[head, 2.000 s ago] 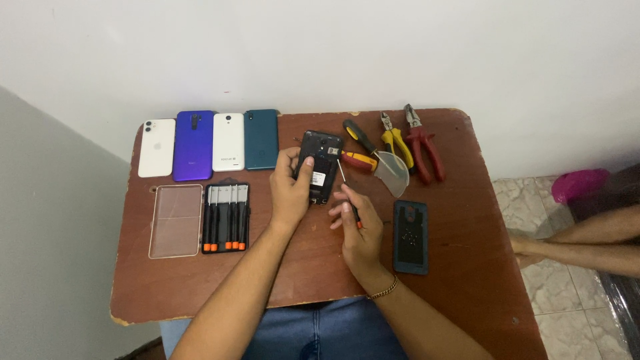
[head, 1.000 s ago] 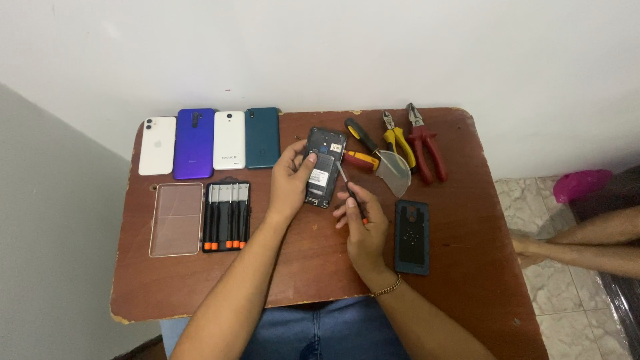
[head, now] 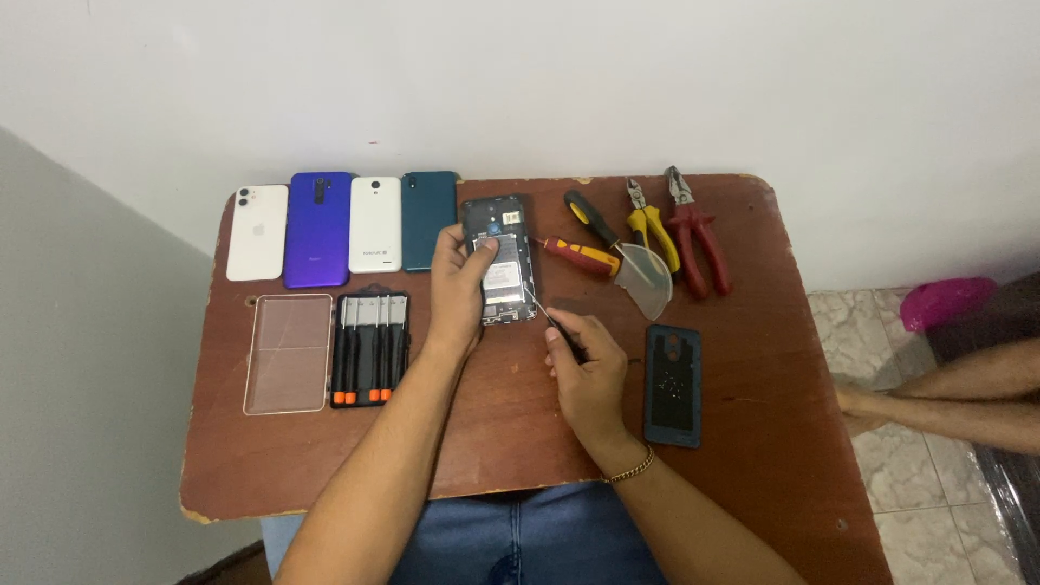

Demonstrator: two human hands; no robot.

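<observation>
My left hand (head: 463,280) grips a smartphone with its back cover off (head: 505,268) by its left side, the thumb lying over the battery. The phone's inner side faces up, with a labelled battery and camera part showing. In my right hand (head: 589,357) is a thin precision screwdriver (head: 561,327), its tip at the phone's lower right edge. The screwdriver's handle is mostly hidden by the fingers. A dark blue phone back cover (head: 673,386) lies to the right of my right hand, its inner side up.
Left: white (head: 258,236), purple (head: 318,236), white (head: 375,231) and teal (head: 429,223) phones above a screwdriver case (head: 370,349) with open clear lid (head: 288,353). Right: red-yellow (head: 581,256) and black-yellow (head: 591,218) screwdrivers, clear plastic piece (head: 647,280), yellow pliers (head: 652,236), red pliers (head: 695,244). Beyond: another person's legs (head: 942,398).
My right hand has moved the screwdriver's tip from the upper right part of the phone down to its lower right edge. My left hand still holds the phone.
</observation>
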